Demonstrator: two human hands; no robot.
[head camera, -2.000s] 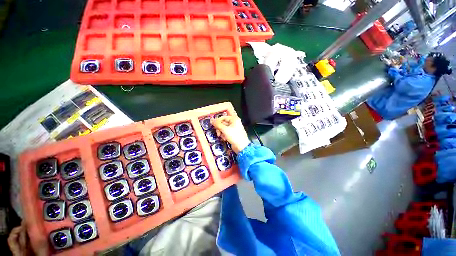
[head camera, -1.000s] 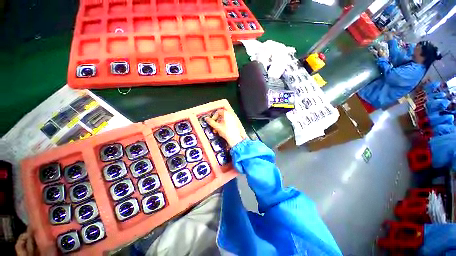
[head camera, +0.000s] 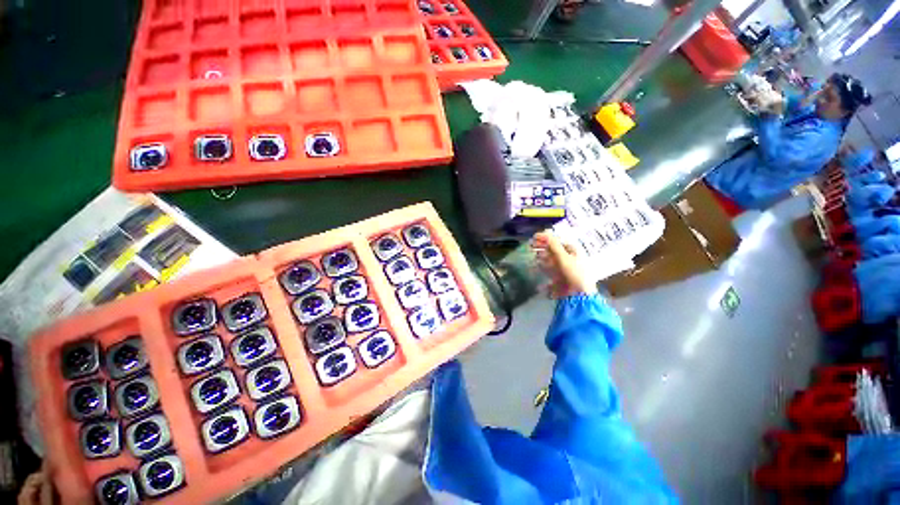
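Observation:
The compartment foam tray (head camera: 259, 370), pale orange, lies tilted in front of me, its four sections packed with lens modules (head camera: 266, 379). My left hand (head camera: 37, 490) is at the tray's lower left corner, mostly cut off by the picture's edge and dark; its grip cannot be told. My right hand (head camera: 562, 264) is off the tray, right of it, in front of the clear blister tray (head camera: 607, 202). Its fingers are bent and blurred; whether it holds anything cannot be told. The grid foam tray (head camera: 286, 170) behind has several modules in its front row.
A black boxy device (head camera: 486, 182) with a colourful label stands between the trays, white tissue (head camera: 520, 110) behind it. A work sheet (head camera: 128, 247) lies left. A yellow emergency-stop box (head camera: 614, 119) is at the bench edge. A person in blue (head camera: 789, 148) sits at the right.
My right hand has left the foam tray's right section and moved right, towards the blister tray. The modules in that section now show uncovered. The view has shifted slightly.

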